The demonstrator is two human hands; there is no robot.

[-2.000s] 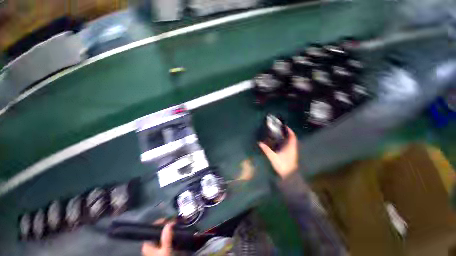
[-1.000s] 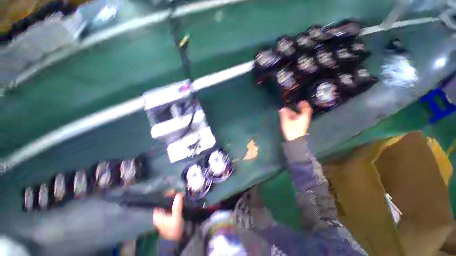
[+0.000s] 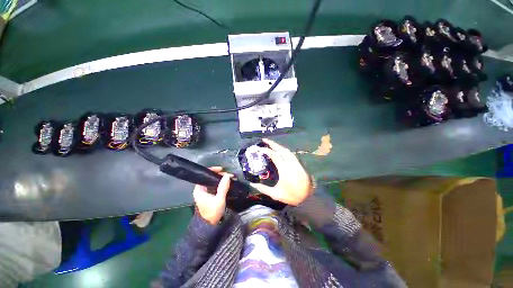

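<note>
My left hand (image 3: 211, 200) is closed around the black electric screwdriver (image 3: 190, 171), held slanted, its cable curving up from the left end. My right hand (image 3: 288, 175) rests on a round black housing (image 3: 257, 162) with a pale circuit board in its middle, thumb and fingers around its right side. Another dark round shape lies just below, partly hidden by the hands. The pale grey screw feeder (image 3: 263, 84) stands directly behind the housing, its red switch at the back right corner. I cannot see the screwdriver's tip clearly.
A row of several black housings (image 3: 120, 132) lies at the left. A heap of similar housings (image 3: 433, 67) is at the back right, with whitish parts (image 3: 499, 107) beyond. A white rail (image 3: 140, 59) runs behind. A cardboard carton (image 3: 416, 225) stands at lower right. The cable hangs over the feeder.
My right hand has come back from the heap at the right to the housing in front of me. The two housings seen side by side before the feeder now show as one behind a dark shape.
</note>
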